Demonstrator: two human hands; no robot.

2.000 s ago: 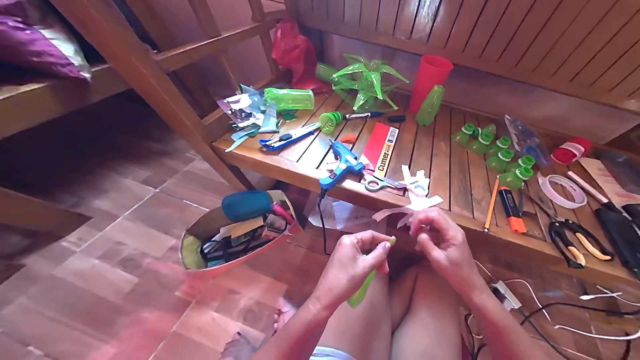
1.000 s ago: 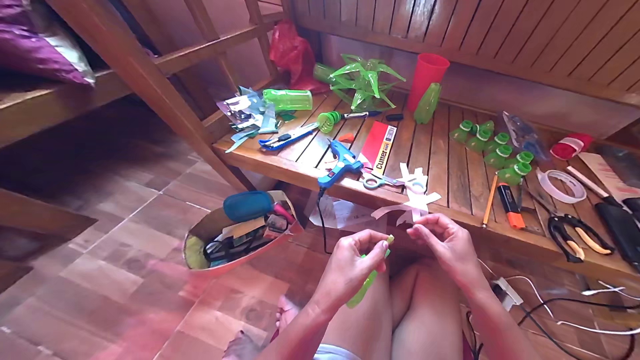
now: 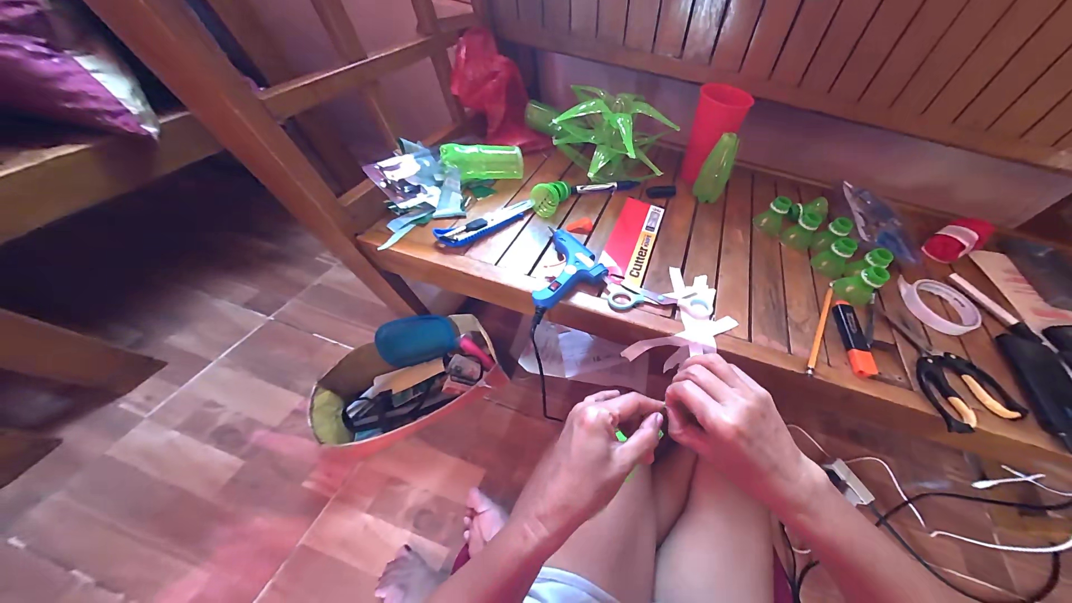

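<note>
My left hand [image 3: 615, 440] pinches a thin green plastic strip [image 3: 621, 436], mostly hidden behind its fingers. Right beside it, my right hand [image 3: 712, 410] has thumb and fingers closed together at the strip's end; whether it grips the strip is hard to tell. Both hands are above my lap, in front of the bench edge. Just beyond them lie white paper strips [image 3: 697, 331], scissors [image 3: 628, 296] and a blue hot glue gun [image 3: 571, 268]. Farther back stand a green plastic flower-like piece [image 3: 615, 130] and a red cup [image 3: 720, 126].
On the slatted wooden bench [image 3: 536, 289] are a blue cutter [image 3: 484, 224], a red cutter box [image 3: 634, 239], cut green bottle tops [image 3: 833, 251], a tape roll [image 3: 938, 306] and pliers [image 3: 963, 389]. A basket [image 3: 402, 440] stands on the floor at left; cables [image 3: 971, 498] lie at right.
My right hand has moved left, and its fingertips now meet those of my left hand. Less of the green strip shows below my left hand.
</note>
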